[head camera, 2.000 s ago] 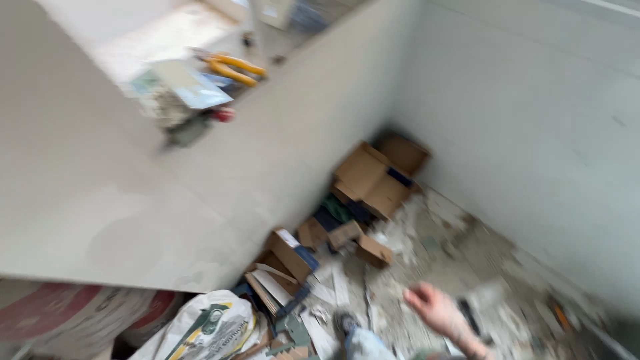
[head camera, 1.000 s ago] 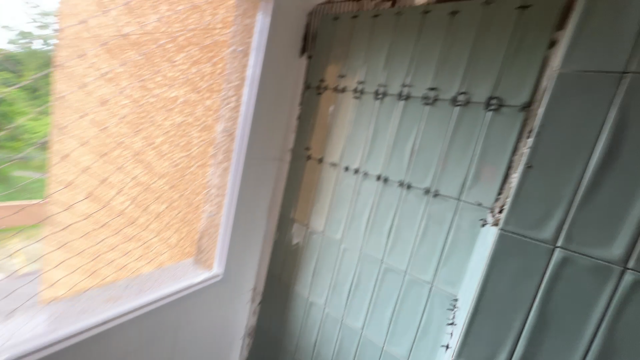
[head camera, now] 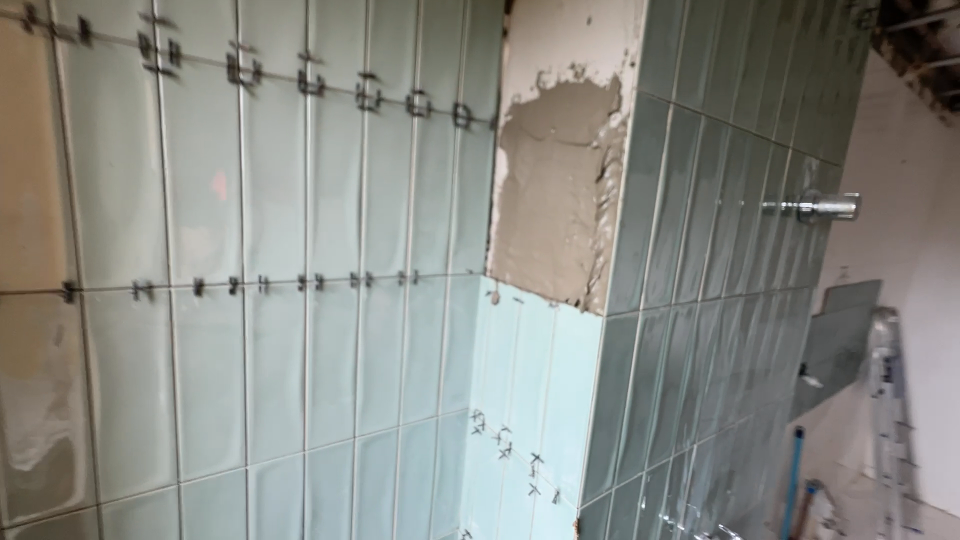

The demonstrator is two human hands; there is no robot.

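Neither of my hands shows in the head view now. Glossy pale green wall tiles point(head camera: 277, 172) stand in upright rows on the left wall, with black plastic tile spacers point(head camera: 310, 81) along two of their joints. A patch of spread grey-brown tile adhesive point(head camera: 555, 187) covers the narrow wall face in the middle, above light green tiles point(head camera: 525, 360) with more spacers in their lower joint. Darker green tiles point(head camera: 697, 210) cover the wall on the right.
A chrome wall fitting point(head camera: 829, 206) juts from the darker tiled wall. Beyond it a metal ladder point(head camera: 887, 420) leans upright near a blue pole point(head camera: 796, 480). Part of another chrome fitting point(head camera: 716, 532) shows at the bottom edge.
The view has swung from the cluttered floor, past the window opening, to the tiled corner. A hand seen over the floor two seconds ago is out of view.
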